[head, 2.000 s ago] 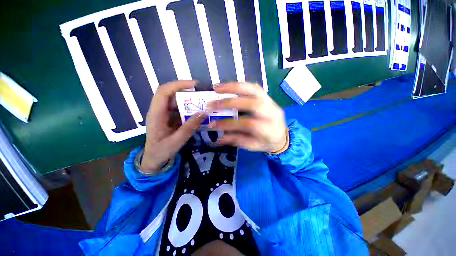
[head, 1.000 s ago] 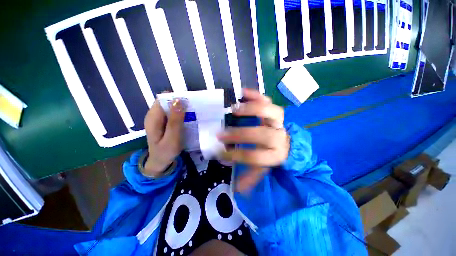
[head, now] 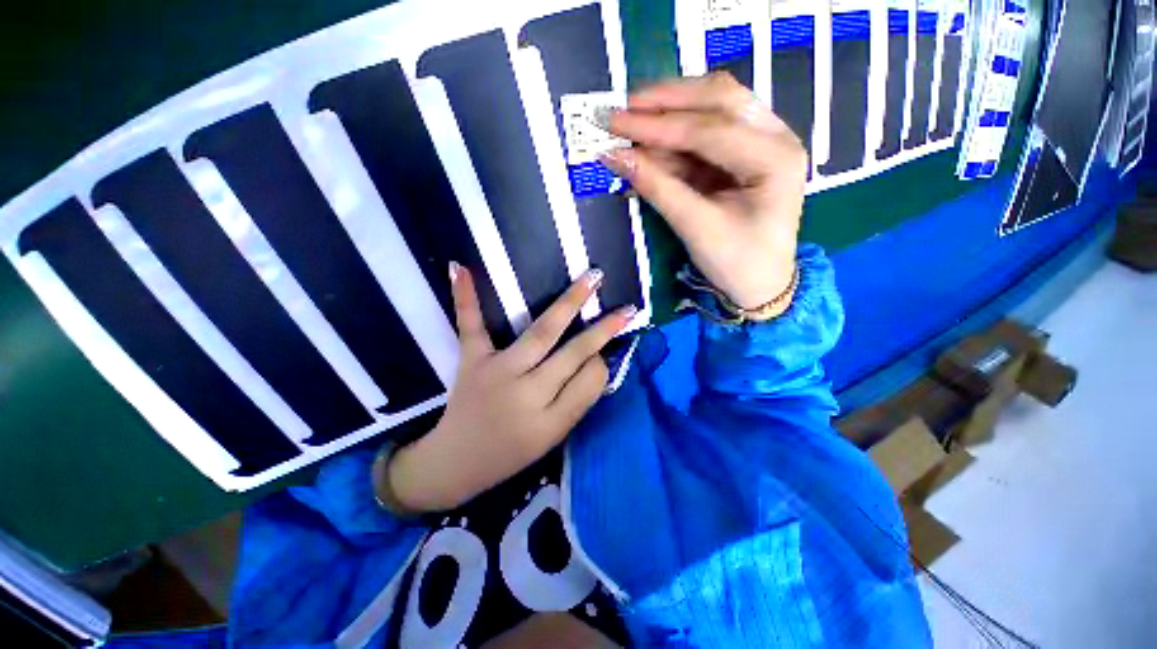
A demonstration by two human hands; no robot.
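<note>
The backing sheet (head: pixel 127 368) lies in front of me with several long black die-cut pieces (head: pixel 377 241) side by side. A printed label (head: pixel 591 140), white with a blue band, lies across the upper part of the rightmost black piece. My right hand (head: pixel 730 178) pinches the label's right edge between thumb and fingers. My left hand (head: pixel 514 406) rests palm down with spread fingers on the lower right of the sheet. What is under its palm is hidden. A small white edge shows beside its lower fingers.
A finished sheet (head: pixel 792 102) with a blue row lies to the right, partly behind my right hand. Beyond it are a narrow label sheet (head: pixel 993 95) and a large black panel (head: pixel 1059 140). A sheet stack (head: pixel 57 596) is lower left; cardboard boxes (head: pixel 996 361) are lower right.
My hands have separated. My right hand has moved up and right with a label onto the rightmost black piece; my left hand has come down flat on the sheet. The view has shifted.
</note>
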